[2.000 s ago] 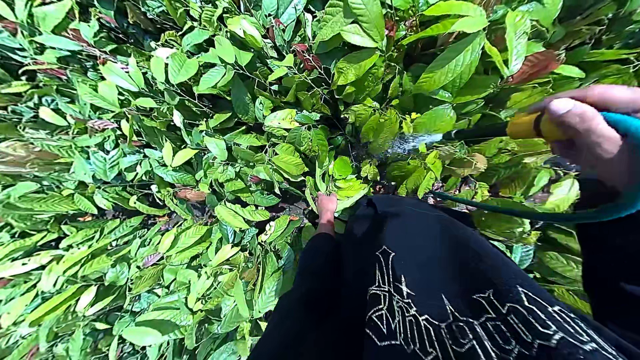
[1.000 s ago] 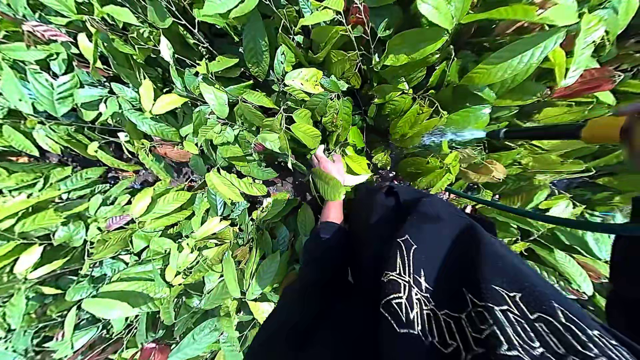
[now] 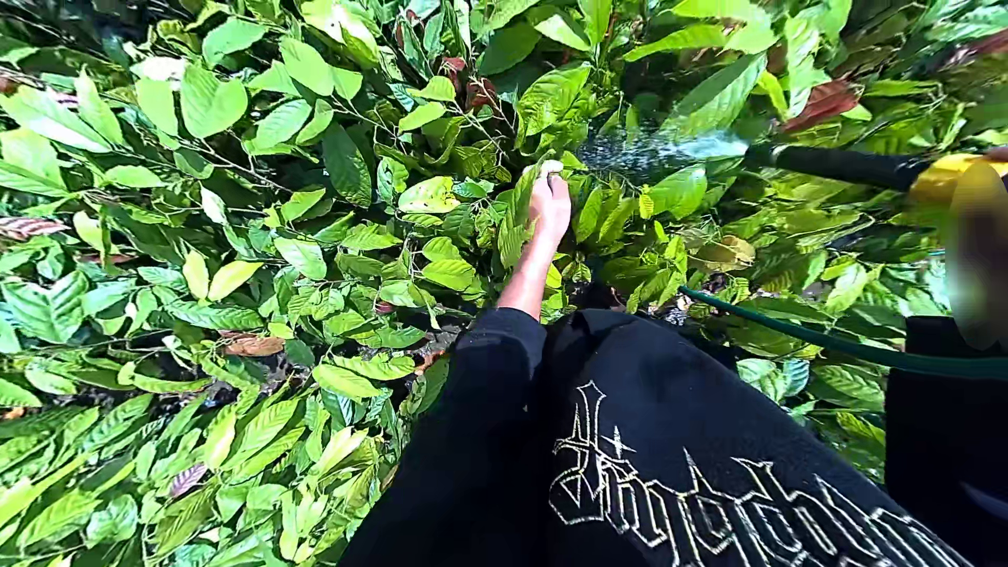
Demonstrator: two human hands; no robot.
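My left hand [image 3: 550, 206] is among green leaves near the middle of the view, its fingers curled by a leaf [image 3: 515, 216]; whether it grips a stem is hidden. At the right edge my right hand [image 3: 980, 252], blurred and partly cut off, is on the yellow part of a hose wand [image 3: 846, 164]. The wand lies level and points left. A spray of water [image 3: 665, 151] comes from its tip and falls on leaves just right of and above my left hand.
Dense leafy seedlings [image 3: 213, 299] surround both hands. A green hose [image 3: 811, 337] runs from the leaves to the right edge. My black printed garment [image 3: 630, 394] fills the lower middle. A dried brown leaf [image 3: 253, 345] lies at left.
My left hand has moved up and to the right among the leaves, nearer the spray. The water was running in both earlier frames as well.
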